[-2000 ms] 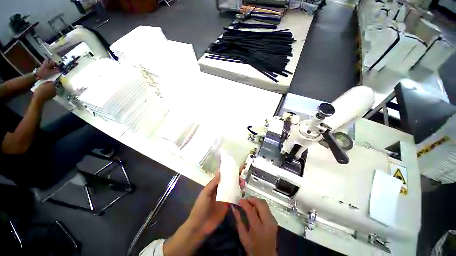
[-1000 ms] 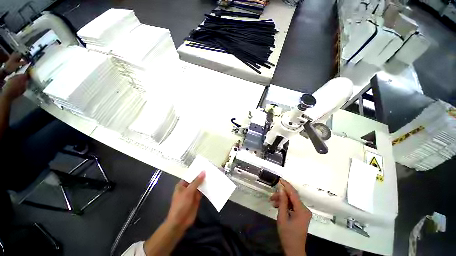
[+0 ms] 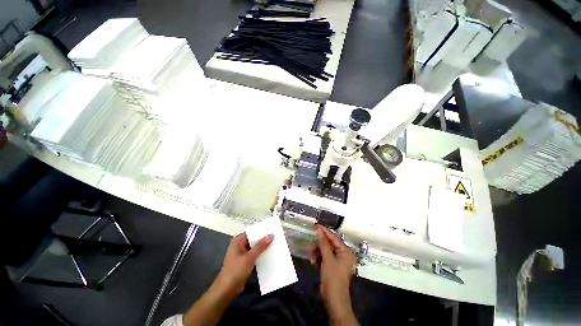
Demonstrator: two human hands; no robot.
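My left hand (image 3: 245, 258) grips a white rectangular piece (image 3: 276, 264) by its left edge, in front of the table edge. My right hand (image 3: 333, 258) is at the front of the white sewing machine (image 3: 388, 210), thumb and fingertips close together just below the dark opening in the metal front. I cannot tell whether it holds anything. The needle area (image 3: 331, 181) is behind and above my right hand. Another white piece (image 3: 445, 218) lies on the machine's right-hand top beside the yellow warning label (image 3: 462, 188).
White stacks (image 3: 153, 63) stand on the long pale table (image 3: 127, 185) at left. Black strips (image 3: 280, 48) lie on a bench behind. A dark lever (image 3: 378, 163) sticks out beside the machine arm. Tied white bundles (image 3: 468, 38) stand at right. Part of another machine shows far left.
The view has shifted right. The white piece, earlier between both hands, is in my left hand alone. My right hand moved to the machine front and has since shifted left along it.
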